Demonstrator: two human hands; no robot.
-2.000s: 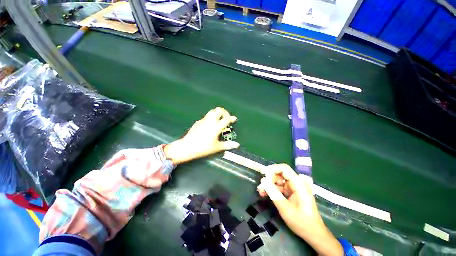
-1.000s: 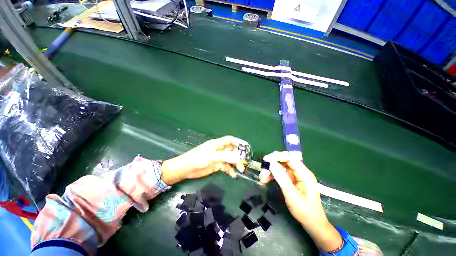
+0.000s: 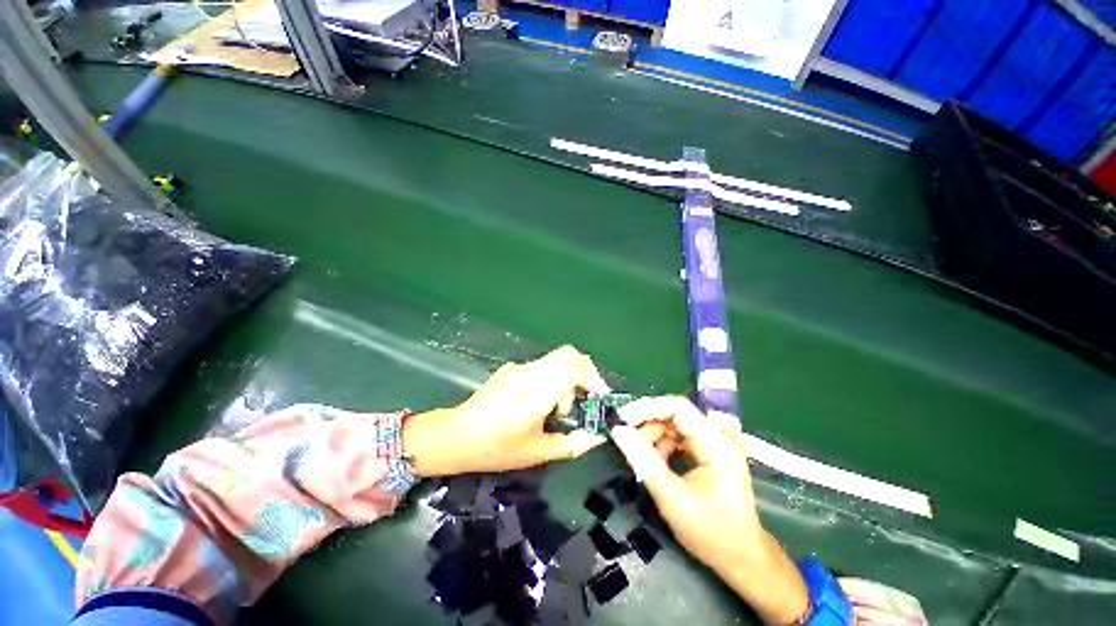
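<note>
My left hand (image 3: 508, 413) holds a small green circuit board (image 3: 596, 413) between thumb and fingers, above the near edge of the belt. My right hand (image 3: 688, 462) is pinched at the board's right side, with a small black pad (image 3: 613, 418) at its fingertips. The pad is partly hidden, and I cannot tell whether it is stuck on the board. A loose pile of black pads (image 3: 490, 550) lies on the dark green ledge between my forearms, with several separate pads at its right.
The green belt (image 3: 428, 245) runs behind my hands, crossed by a purple-blue strip (image 3: 706, 294). White tape (image 3: 844, 477) lies along the near edge. A clear bag with dark contents (image 3: 110, 306) is at left, a black tray (image 3: 1016, 245) at far right. A small board (image 3: 167, 186) shows near the post.
My left hand has come down and right with the board, which now meets my right fingertips. The black pad held by my right hand has moved against the board. A small board has appeared at upper left.
</note>
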